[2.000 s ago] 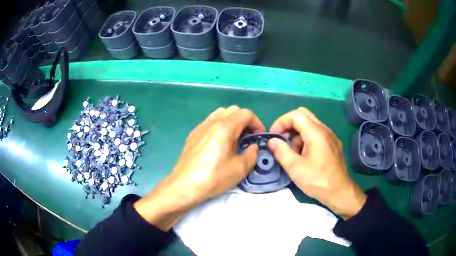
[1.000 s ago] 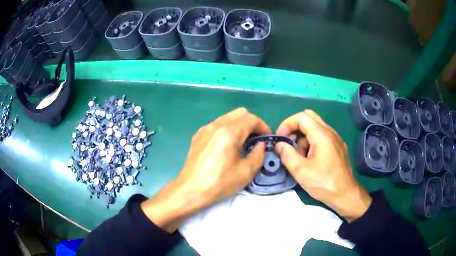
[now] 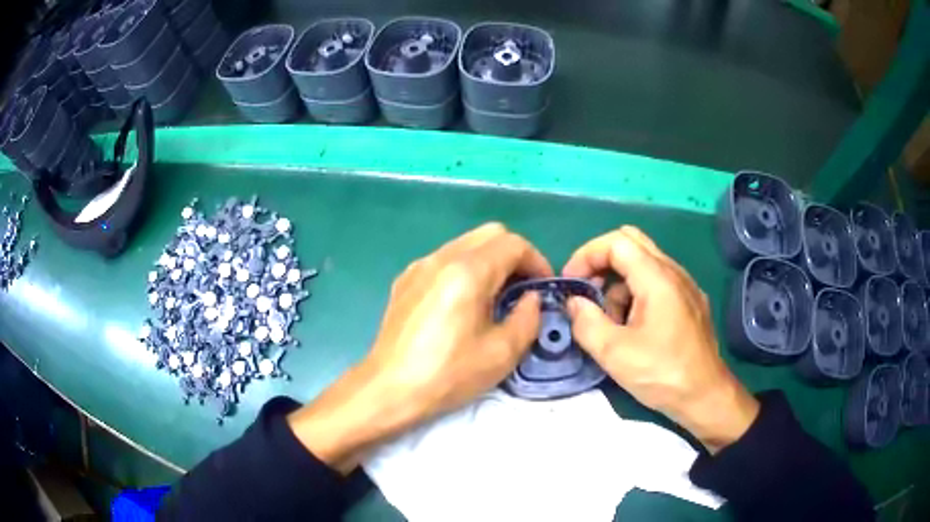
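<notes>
A dark grey plastic housing sits tilted on a white cloth in front of me, its round hollow post facing me. My left hand grips the housing's upper left rim, thumb inside. My right hand grips the upper right rim, thumb inside, close to the left thumb. Both hands are bare. Whatever lies between the thumbs at the far wall is mostly hidden by the fingers. A pile of small grey fittings with white round heads lies to the left of my hands.
A green raised edge crosses the bench; stacked housings stand behind it, with more at far left. Open housings stand in rows at the right. A black handled part and scattered fittings lie at the left.
The view has shifted slightly, so everything appears a little farther right than two seconds ago. Both hands keep their hold on the housing, with only slight finger movement.
</notes>
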